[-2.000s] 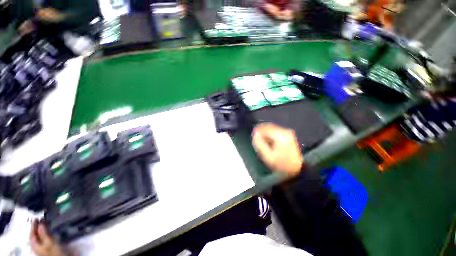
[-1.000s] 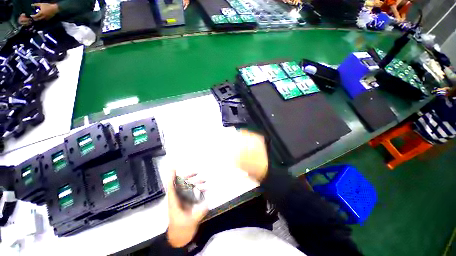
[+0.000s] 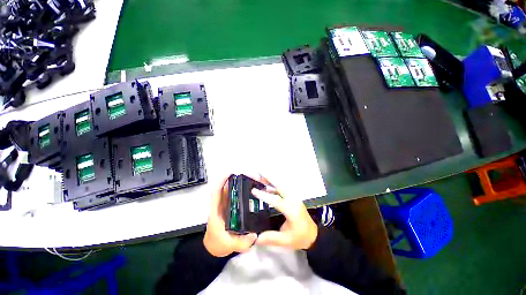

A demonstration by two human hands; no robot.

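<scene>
My left hand (image 3: 220,233) and my right hand (image 3: 293,222) hold a black housing (image 3: 258,222) between them, near the table's front edge. It is tilted, with green showing along its left side and in its window. Right-hand fingers lie over its face. Fitted housings (image 3: 141,160) with green in their windows stand in stacks on the white sheet (image 3: 254,115) at left. Empty black housings (image 3: 310,91) form small piles beside the foam. Green circuit boards (image 3: 397,72) lie in rows on the black foam slabs (image 3: 404,127) at right.
Black parts with pale tails (image 3: 37,46) are heaped at far left. A blue box (image 3: 484,75) stands beyond the foam. A blue stool (image 3: 424,222) and an orange stool (image 3: 502,181) are on the floor at right. A thin white cord (image 3: 72,253) hangs at the lower left edge.
My right hand has moved from over the foam to meet my left hand. Both now hold the housing. My left hand has come over from the stacks. The view has shifted too.
</scene>
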